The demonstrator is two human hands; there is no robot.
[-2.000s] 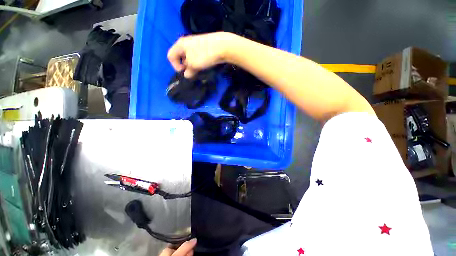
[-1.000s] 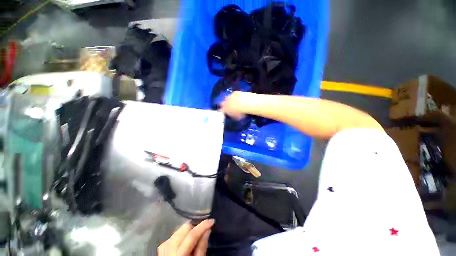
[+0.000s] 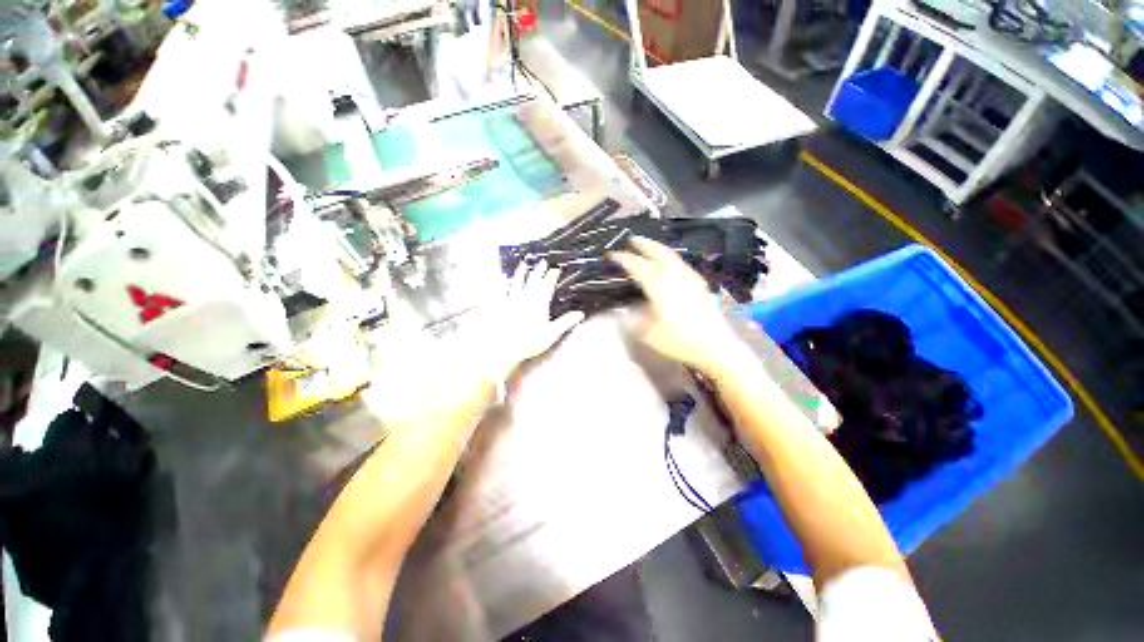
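Observation:
Black zippers [image 3: 721, 247] with pale centre lines lie in a heap across the metal table, in front of the sewing machine. My left hand [image 3: 537, 320] is at the heap's left end, its fingertips touching or close to the tapes. My right hand [image 3: 665, 295] reaches over the middle of the heap, with its fingers on the tapes. Both hands are bright and blurred, so a grip on any tape cannot be made out. A black cord [image 3: 679, 454] lies near the table's right edge, beside my right forearm.
The white machine head [image 3: 188, 282] stands at the left, with a yellow plate [image 3: 316, 386] below it. A blue crate [image 3: 991, 470] holding black pieces stands right of the table. A black fabric pile [image 3: 78, 502] is at the lower left. A white trolley [image 3: 728, 103] stands behind.
The view has swung left from the crate to the machine. My right hand has moved out of the crate onto the zippers. My left hand has moved from the table edge to them.

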